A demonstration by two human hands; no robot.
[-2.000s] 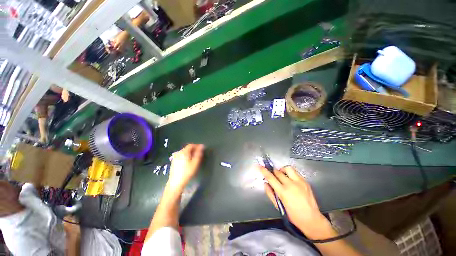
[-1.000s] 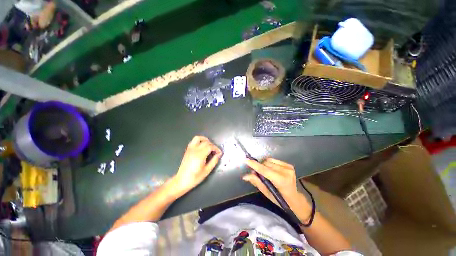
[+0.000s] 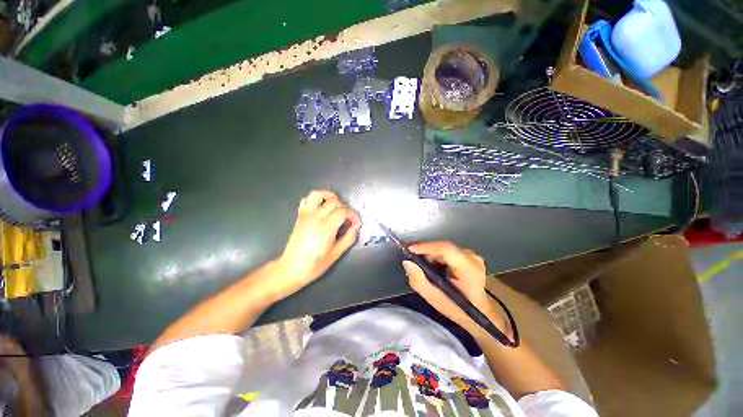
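Note:
My right hand (image 3: 448,277) holds a slim black soldering iron (image 3: 448,288) like a pen, its cord looping by the wrist. Its fine tip points up and left at a small white-blue part (image 3: 375,237) on the dark green bench. My left hand (image 3: 320,232) rests on the bench just left of this part, fingers curled and fingertips beside it. Whether the left fingers pinch anything is hidden. Bright glare lies around the tip, so contact cannot be told.
Several small white parts (image 3: 168,201) lie at left, near the purple-rimmed fan (image 3: 55,159). Behind are clustered blue-silver parts (image 3: 334,112), a white perforated piece (image 3: 403,98) and a tape roll (image 3: 459,84). Thin wires (image 3: 471,175), a round grille (image 3: 566,119) and an open carton (image 3: 623,98) are at right.
The view has shifted. Since the earliest frame, my left hand has moved right to beside the iron's tip. Over the last second both hands stay close together and the iron remains held.

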